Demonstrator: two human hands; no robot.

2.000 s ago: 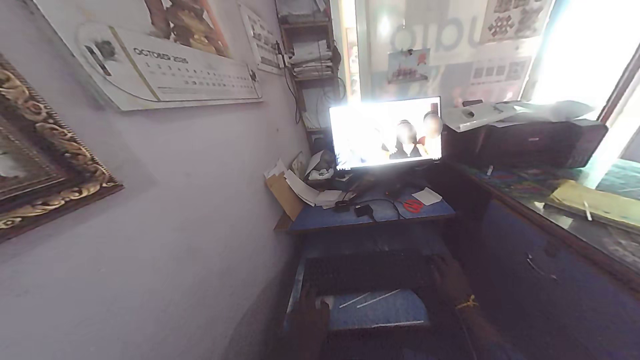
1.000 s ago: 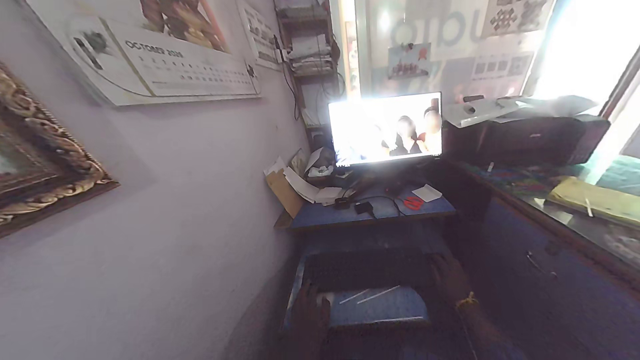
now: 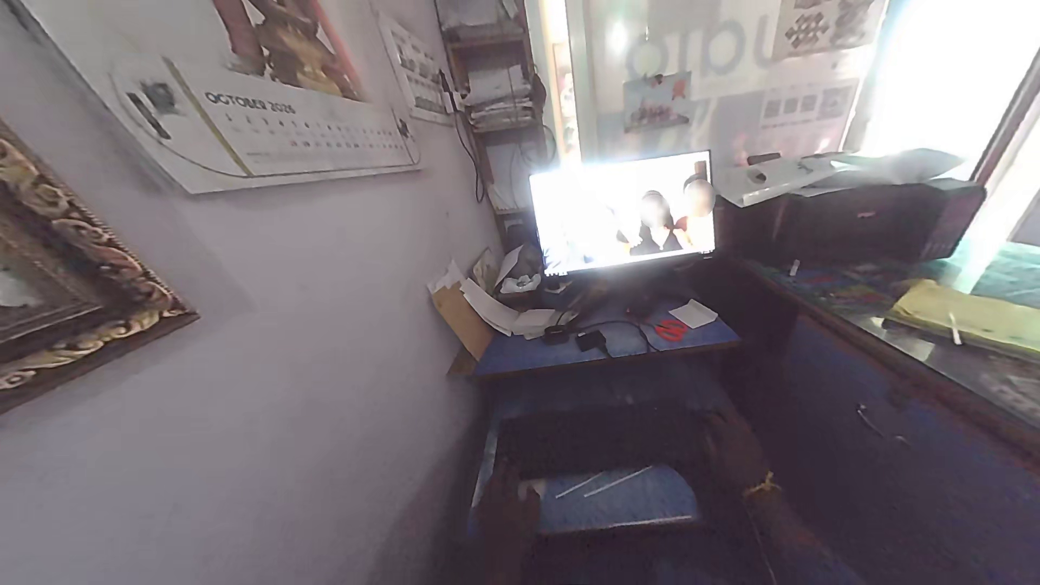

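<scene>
A dark keyboard [image 3: 601, 437] lies on a blue pull-out tray [image 3: 626, 504] below the desktop. My left hand [image 3: 508, 504] rests at the tray's left side, its fingers by the keyboard's lower left edge. At the keyboard's right end is my right hand [image 3: 731, 447], a yellow thread round its wrist; shadow hides whether anything lies under its palm. Two thin white strips show on the tray between the hands. Behind them, a lit monitor [image 3: 626, 215] on the blue desk [image 3: 528, 357] shows a picture of people.
Papers [image 3: 487, 309], a black adapter [image 3: 591, 340] with cables, red-handled scissors [image 3: 671, 329] and a white paper [image 3: 693, 314] lie on the desk. A wall stands close on the left. At right, a counter carries a black printer [image 3: 877, 215] and a yellow folder [image 3: 967, 317].
</scene>
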